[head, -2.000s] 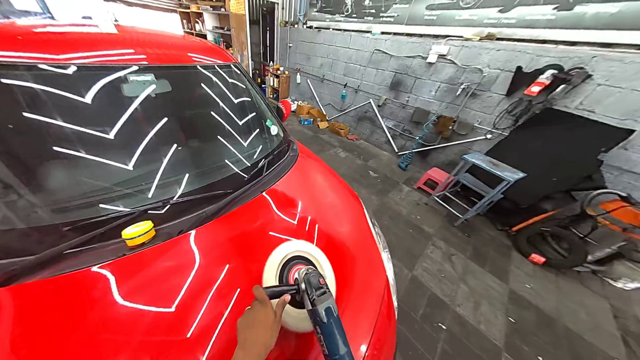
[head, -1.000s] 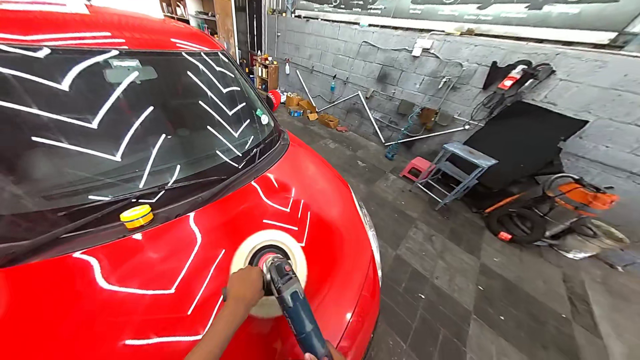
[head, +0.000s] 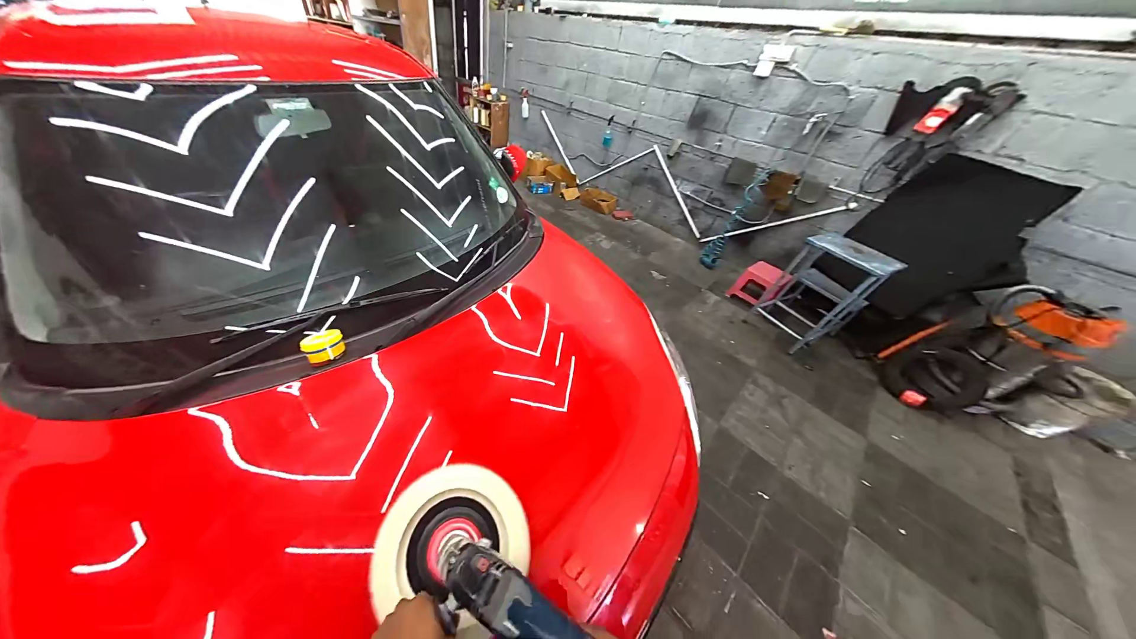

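Observation:
A blue and black rotary polisher [head: 510,596] with a round cream pad [head: 506,501] lies over the front of a red car hood [head: 612,355]. My left hand [head: 410,619] is closed around its black side handle at the bottom edge of the view. Of my right hand [head: 596,632] only a sliver shows beneath the polisher's body, so its grip is mostly hidden. A yellow round tin [head: 322,346] sits at the base of the windshield [head: 222,213], beside the wiper [head: 240,355]. White light reflections cross the hood and glass.
Right of the car, a dark tiled floor [head: 799,461] runs to a grey block wall [head: 621,98]. Near it stand a blue-grey step stool [head: 856,253], a pink stool [head: 759,282], a black sheet [head: 967,231], a tire [head: 936,373] and an orange item [head: 1069,321]. Cardboard boxes [head: 599,201] lie farther back.
Both hands have moved the polisher down the hood, toward the bottom of the view. The left hand stays on the side handle. The yellow tin has stayed at the windshield base.

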